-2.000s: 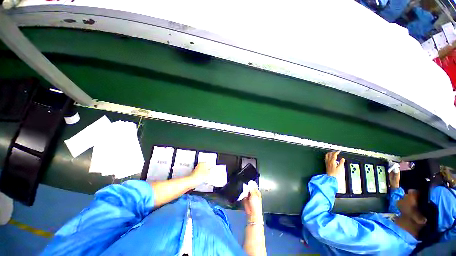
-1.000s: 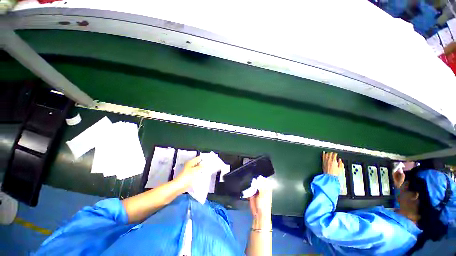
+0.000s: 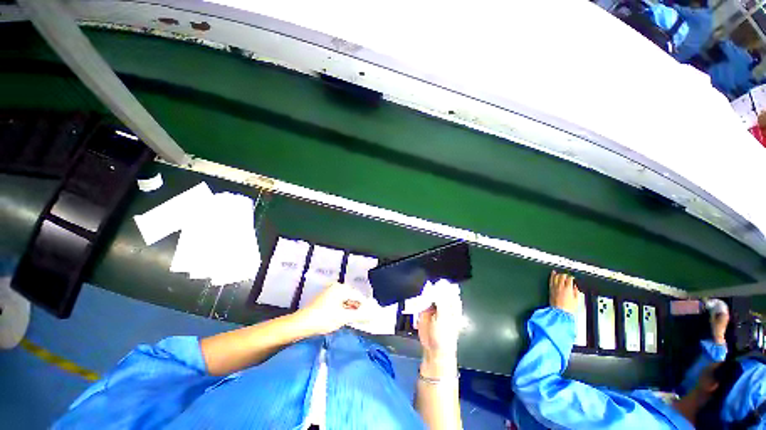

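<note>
A dark smartphone (image 3: 411, 273) is tilted above the right part of a black phone tray (image 3: 263, 296). My right hand (image 3: 439, 323) is at its lower right edge, with a crumpled white wiping cloth (image 3: 437, 296) in the fingers. Whether the fingers also grip the phone is hard to tell. My left hand (image 3: 333, 309) holds a white film sheet (image 3: 375, 320) low over the tray's front edge. Three slots at the tray's left hold phones covered with white printed film (image 3: 287, 273). The right slots are largely hidden by the phone and my hands.
Loose white film sheets (image 3: 220, 243) lie left of the tray, beside a small white roll (image 3: 150, 182). Dark trays (image 3: 80, 206) stand at the far left. A white shelf edge (image 3: 403, 101) spans above. At right, a person in a blue smock (image 3: 571, 369) works at a tray of pale green phones (image 3: 632, 326).
The phone has risen and tilted over the tray. My left hand has moved lower with the white sheet, uncovering the third filmed slot. The view has shifted slightly.
</note>
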